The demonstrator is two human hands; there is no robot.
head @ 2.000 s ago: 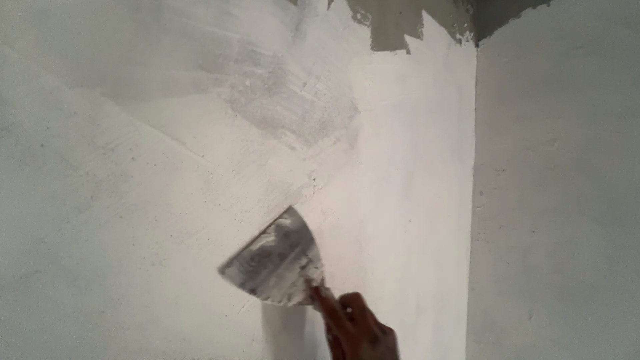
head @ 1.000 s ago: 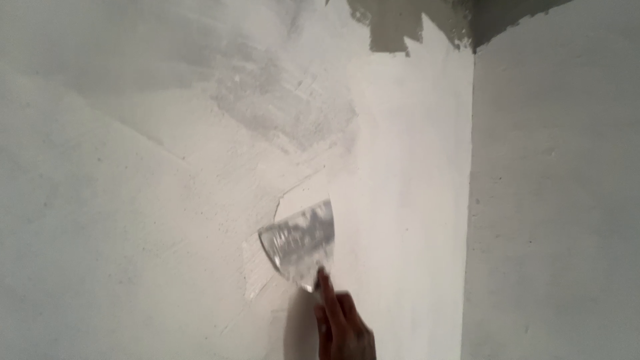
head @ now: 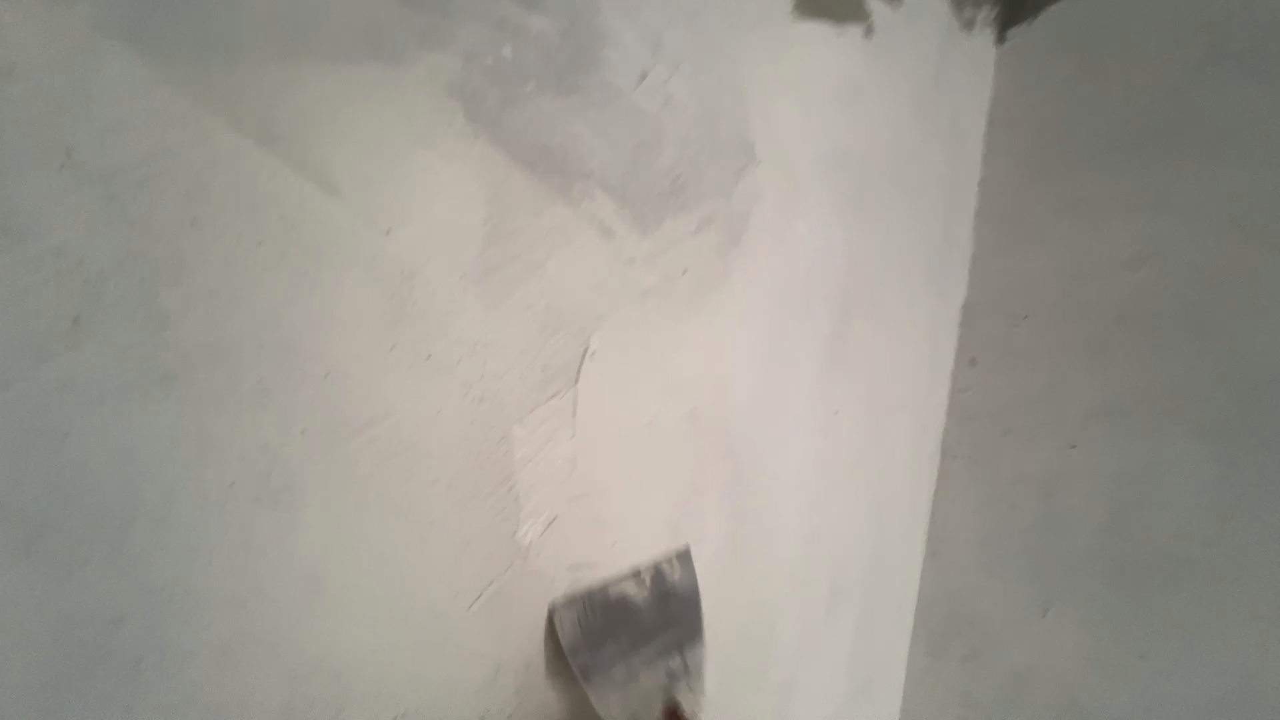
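A broad metal putty knife (head: 632, 625) is at the lower middle, its wide blade smeared with pale filler. The blade's edge points up and slightly left, close to the white-coated wall (head: 840, 400). Of my right hand (head: 675, 711), only a fingertip on the lower blade shows at the bottom edge; the rest of the hand and the handle are out of view. Above and left of the blade, the filler (head: 545, 465) has raised ridges and streaks. My left hand is not in view.
The wall meets a greyer wall (head: 1110, 360) at an inside corner on the right. A greyish patch (head: 620, 130) marks the upper middle. Ragged dark olive areas (head: 835, 10) show at the top near the corner. A thin shadow falls along the blade's left side.
The putty knife and my right hand have moved down the wall, and most of the hand has left the view. Ridged filler partly behind the blade a second ago now shows fully.
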